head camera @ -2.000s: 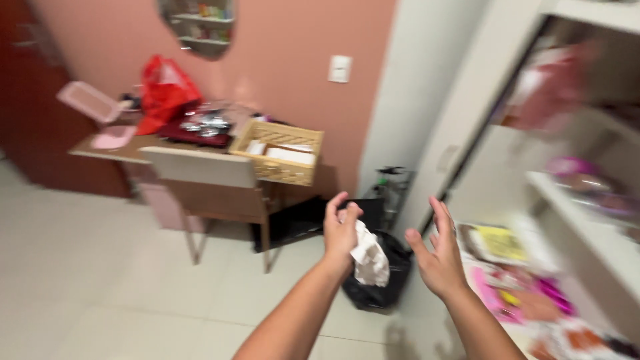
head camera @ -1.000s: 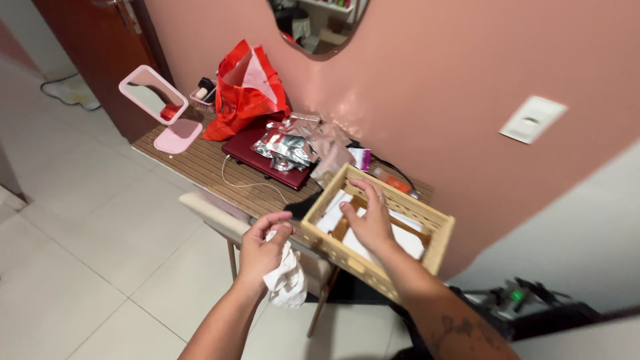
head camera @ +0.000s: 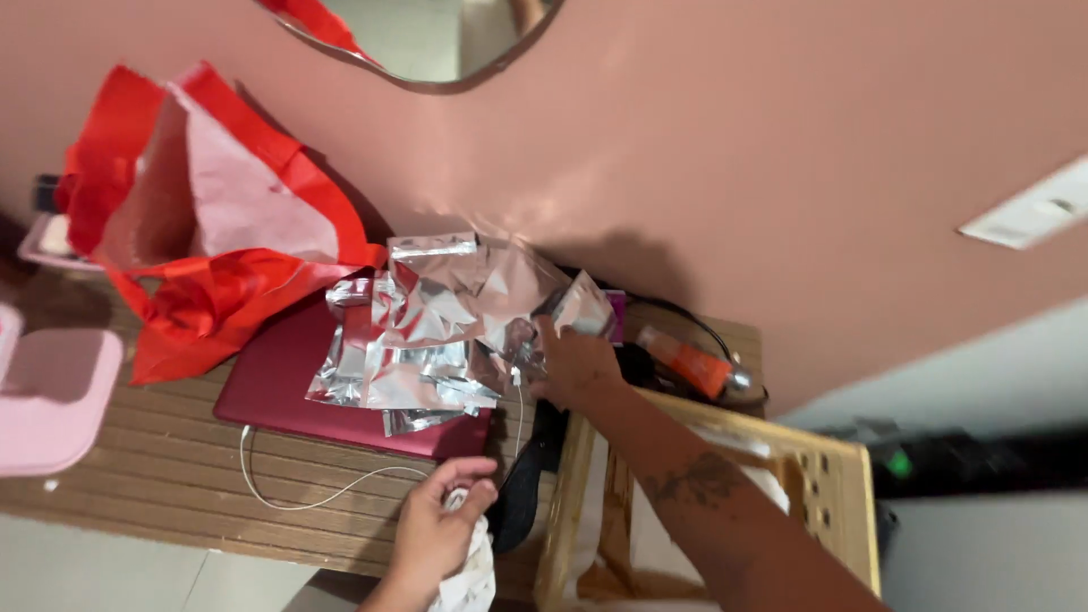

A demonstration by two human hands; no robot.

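Observation:
My left hand (head camera: 442,523) is closed around a crumpled white paper or cloth (head camera: 469,569) at the desk's front edge. My right hand (head camera: 578,361) reaches over a woven basket (head camera: 557,510) and touches the right side of a pile of silver foil pouches (head camera: 433,310); whether its fingers grip one cannot be told. The pouches lie on a dark red laptop (head camera: 280,374). A white cable (head camera: 323,503) curls in front of it. The basket holds white and brown items, partly hidden by my right forearm.
A red bag (head camera: 229,187) stands open behind the laptop's left side. At far left is a pink mirror stand (head camera: 64,399). An orange tube (head camera: 688,361) and a black cord (head camera: 680,313) lie behind the basket. A wall mirror (head camera: 442,83) hangs above the wooden desk (head camera: 170,501).
My right hand has moved from over the basket to the foil pouches. The view has come closer to the desk. My left hand still holds the white crumpled thing.

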